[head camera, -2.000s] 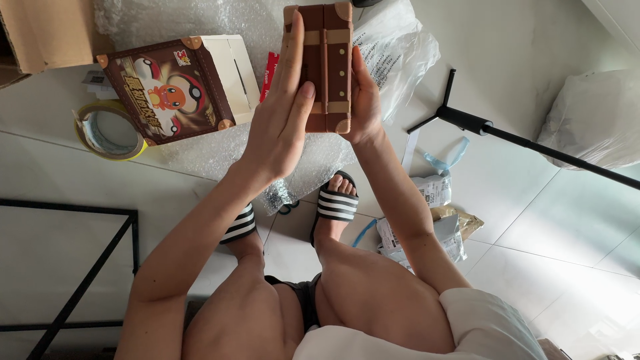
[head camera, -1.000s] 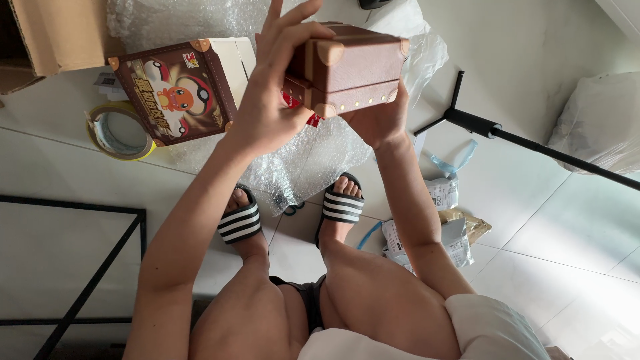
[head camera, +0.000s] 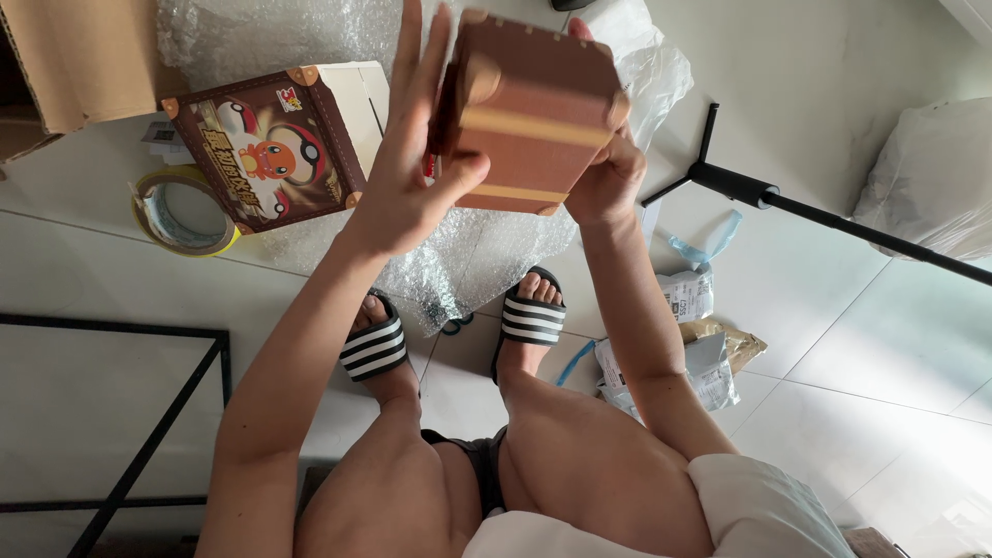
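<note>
A brown suitcase-style box (head camera: 535, 124) with tan bands and corner pieces is held up tilted and slightly blurred. My left hand (head camera: 415, 163) lies against its left side, thumb across the near face and the other fingers extended upward. On the right side, my right hand (head camera: 608, 170) grips the box, with part of its fingers hidden behind it. Left of my left hand, a printed cardboard package (head camera: 271, 151) with an orange cartoon creature rests on the floor beside a roll of tape (head camera: 186, 209). Bubble wrap (head camera: 457, 263) lies beneath the hands.
An open cardboard carton (head camera: 93, 62) is at the upper left. A black stand with a pole (head camera: 845, 213) crosses the right side, near a filled plastic bag (head camera: 930, 178). Torn mailing bags (head camera: 709, 368) lie beside the right forearm. A black metal frame (head camera: 163, 333) is at the lower left.
The box has turned in my hands: two seconds ago its banded face was upright, then a plain brown side showed, and now a banded face is tilted. Both hands have shifted their hold.
</note>
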